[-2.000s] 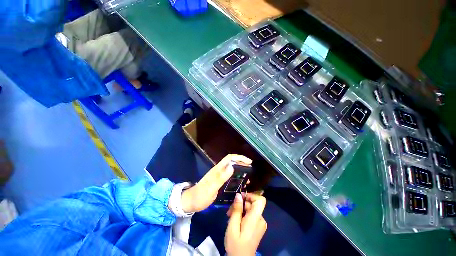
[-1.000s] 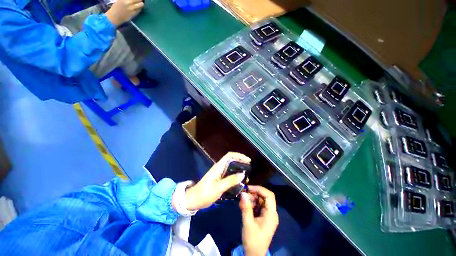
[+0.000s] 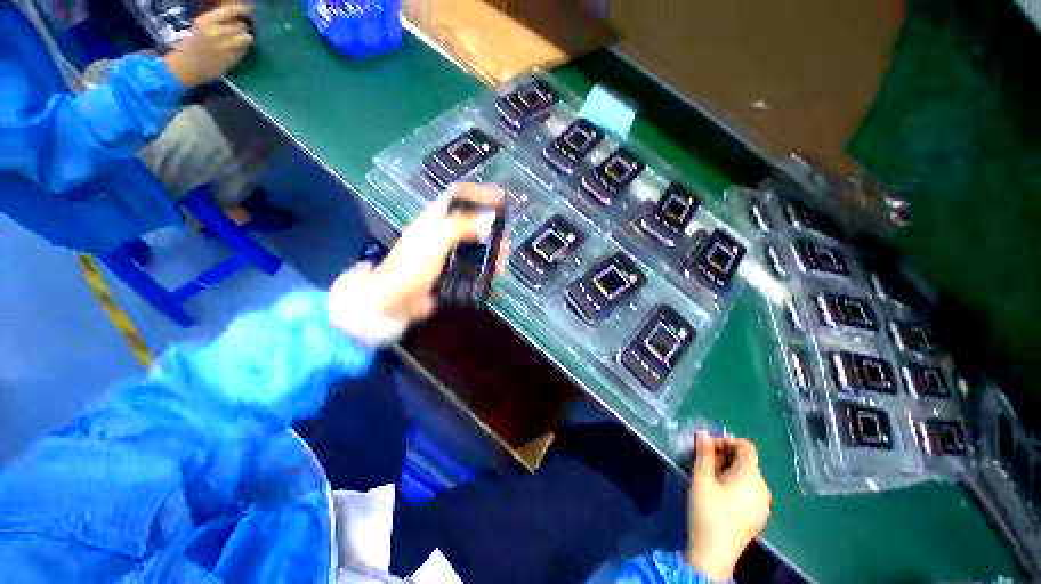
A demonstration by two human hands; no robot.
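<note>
My left hand (image 3: 417,262) holds a black device housing (image 3: 470,253) just over the near edge of a clear blister tray (image 3: 685,394). The fingers wrap round it and the thumb lies on its face. The tray holds several black housings with pale square outlines; the pocket beside my left hand is partly hidden by the hand. My right hand (image 3: 728,502) is at the bench edge near the tray's near right corner. Its fingertips are pinched together around something small and dark, too small and blurred to name.
A second blister tray (image 3: 813,456) with housings lies to the right. A blue parts bin (image 3: 363,25), a pale slip (image 3: 607,111) and a cardboard sheet (image 3: 753,69) are along the back. An open cardboard box (image 3: 502,439) is below the edge. A person in blue sits at left.
My left hand has lifted the housing from over the lap to the tray edge. My right hand has moved apart from it, rightward to the bench edge. The view has shifted.
</note>
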